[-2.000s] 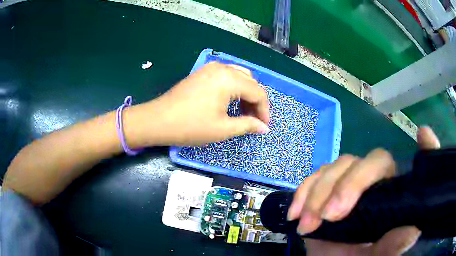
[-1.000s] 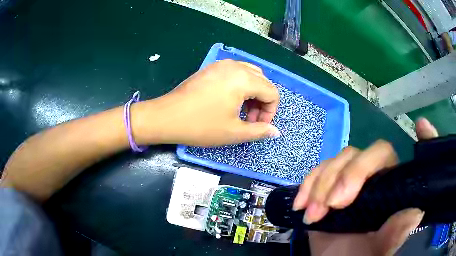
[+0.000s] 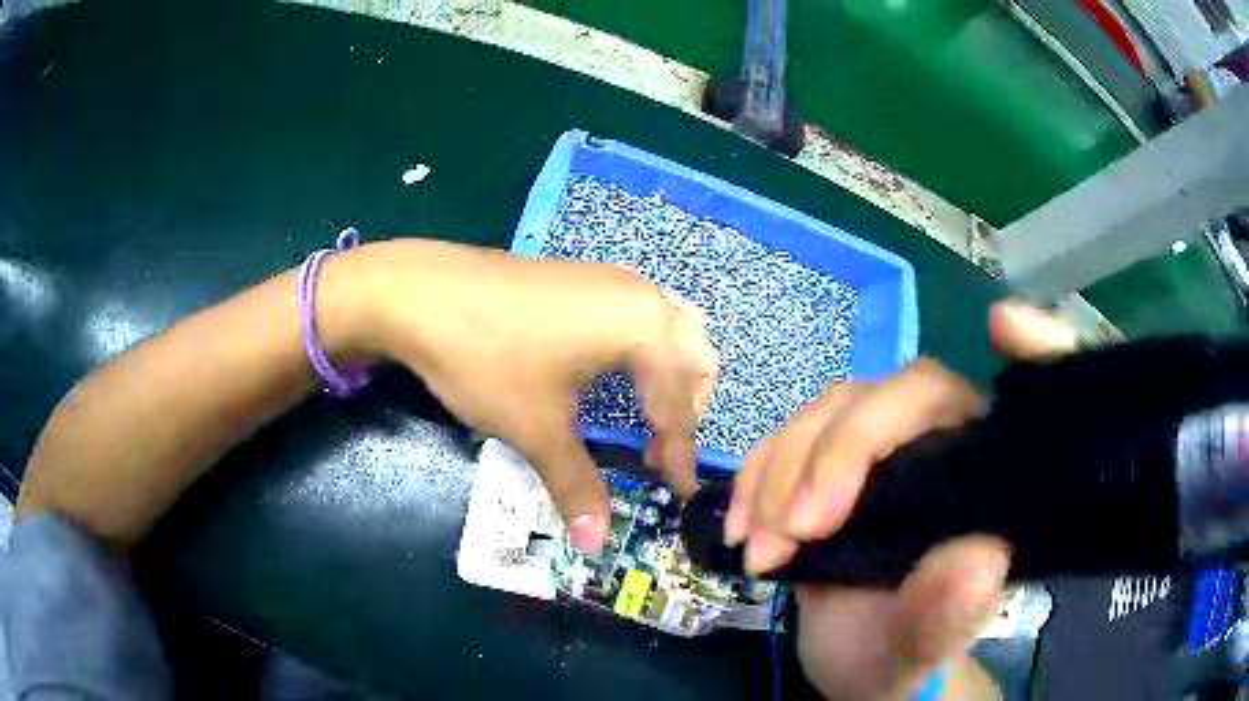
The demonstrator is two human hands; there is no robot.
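The green circuit board [image 3: 623,527], with a yellow block and gold-coloured contacts beside it, sits on the white fixture plate [image 3: 500,534]. My left hand [image 3: 548,342], with a purple bracelet, reaches down over it; the thumb is at the board's left part and the index finger near the screwdriver's front end. No screw is visible in its fingers. My right hand [image 3: 877,507] is wrapped around the black electric screwdriver [image 3: 1082,466], which lies nearly level with its front end over the contacts; its bit is hidden. A blue bin [image 3: 877,308] of small silver screws is behind the board.
A green bench top [image 3: 206,164] carries these things, with a small white scrap [image 3: 415,174] left of the bin. Beyond the pale worn rail [image 3: 616,55] is a brighter green surface. A grey post [image 3: 1137,206] stands at the right, above a black mat [image 3: 1116,644].
My left hand has left the screw bin and come down to the circuit board, its thumb and index finger now apart. My right hand and the screwdriver have shifted a little left in view.
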